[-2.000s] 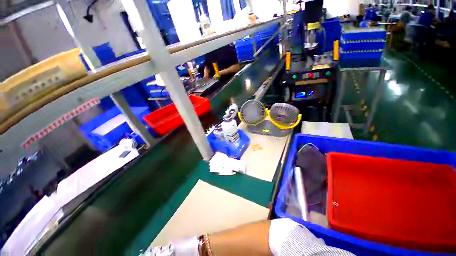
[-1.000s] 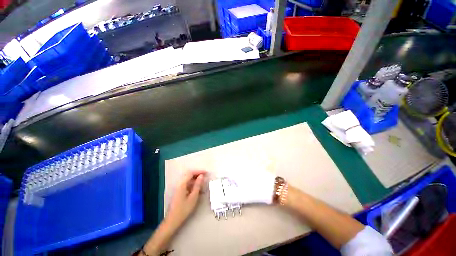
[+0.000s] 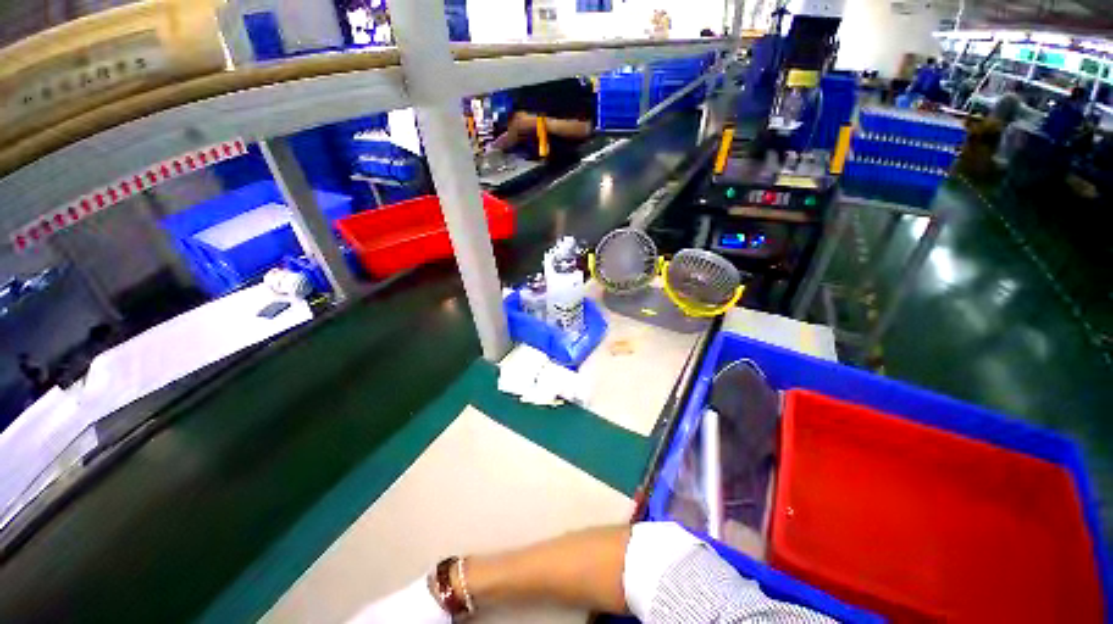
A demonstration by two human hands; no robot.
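Note:
My right hand (image 3: pixel 405 606), in a white glove, is cut off by the bottom edge. Only the glove's wrist part shows, with a bracelet above it, so its fingers and anything in them are hidden. The bare forearm lies across the near part of the beige work board (image 3: pixel 458 500). The board lies on the dark green bench mat (image 3: pixel 586 441). My left hand is out of the picture. No power adapter shows on the visible part of the board.
A white cloth (image 3: pixel 533 378) lies beyond the board, beside a small blue bin (image 3: pixel 586 345) with bottles. Two yellow-rimmed fans (image 3: pixel 702 282) stand behind. A large blue bin with a red bin (image 3: pixel 940 506) is at right. The conveyor belt (image 3: pixel 244 451) runs left; a grey post (image 3: pixel 458 207) rises between.
Since one second ago the view has swung right and up. My left hand, the adapters under my gloved right hand and the blue tray have left the picture. The right forearm is now at the bottom edge.

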